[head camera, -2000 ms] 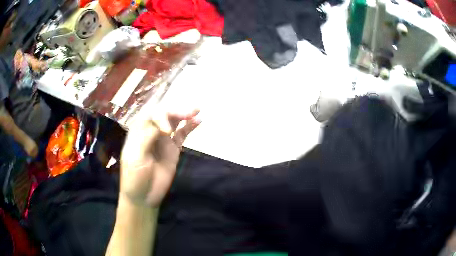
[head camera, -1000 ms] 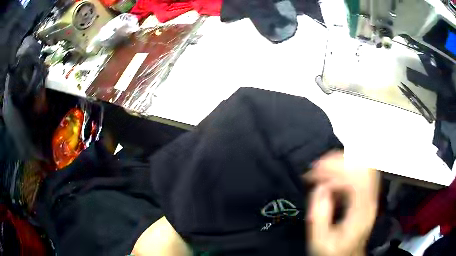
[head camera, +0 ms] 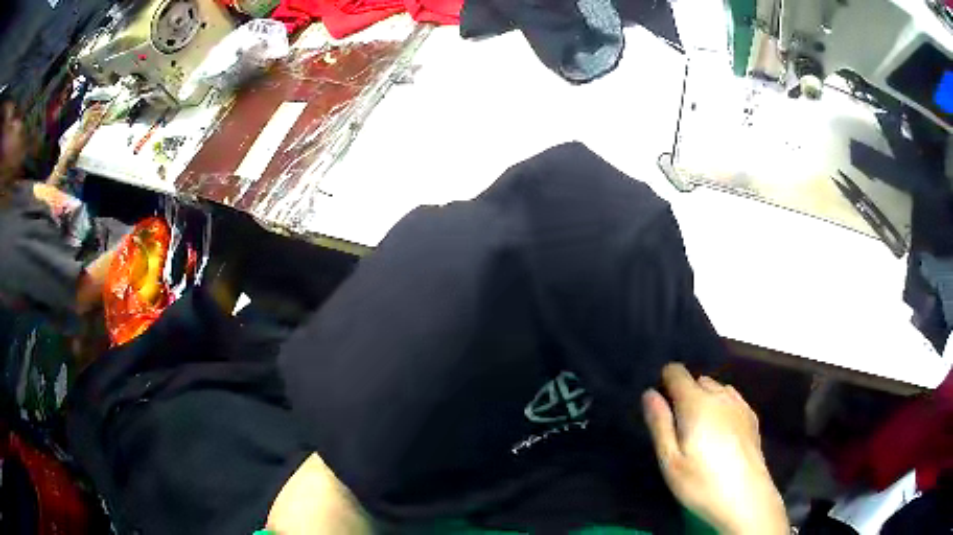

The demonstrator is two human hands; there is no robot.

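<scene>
A black garment [head camera: 460, 345] with a pale emblem and lettering [head camera: 556, 401] lies over my lap, its upper part resting on the white table edge. My right hand [head camera: 709, 439] is at the garment's right side, thumb and fingertips pinching its edge. My left forearm [head camera: 314, 502] shows at the bottom; my left hand is hidden under the garment. The sewing machine [head camera: 826, 52] stands at upper right, with its pale bed [head camera: 773, 136] in front of it. Dark snips [head camera: 869, 212] lie on the bed.
Clear plastic over a brown surface [head camera: 261, 125], red fabric [head camera: 366, 15] and a dark cloth piece [head camera: 590, 42] lie on the table [head camera: 460, 125]. Another machine [head camera: 157, 47] stands upper left. A person's arm reaches to an orange bag [head camera: 136, 282] at left. Black scraps [head camera: 928, 293] lie at right.
The black garment came up onto my lap and table edge, uncovering the machine bed and snips. My left hand went under it. My right hand came into view and now pinches the garment.
</scene>
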